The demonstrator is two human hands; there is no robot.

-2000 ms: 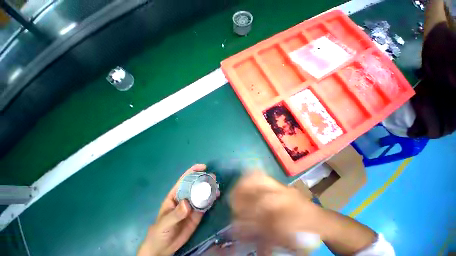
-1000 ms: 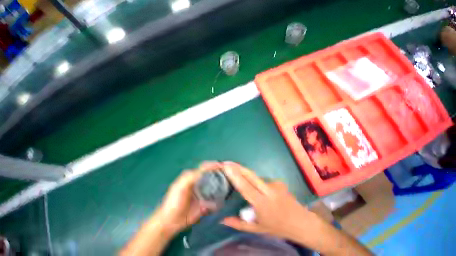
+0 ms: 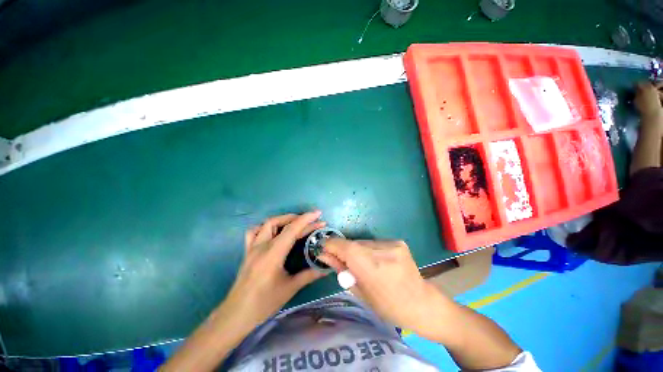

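Note:
My left hand holds a round housing low in the middle, its open face turned up and towards my right hand. A dark area lies between the left palm and the housing; I cannot tell what it is. My right hand has its fingertips at the housing's open face. A white hand tool shows as a round white end under the right fingers; its tip is hidden. The coral-red parts tray lies to the right, with small dark parts and small white parts in two near pockets.
A white edge strip parts the bench top from the green belt. Housings with thin wires stand on the belt. A whitish sheet lies in the tray. Another person's arm, a blue stool and cardboard are right.
The view has turned, and the tray and belt sit differently in it. My right hand has moved from beside the housing to its open face. My left hand still holds the housing.

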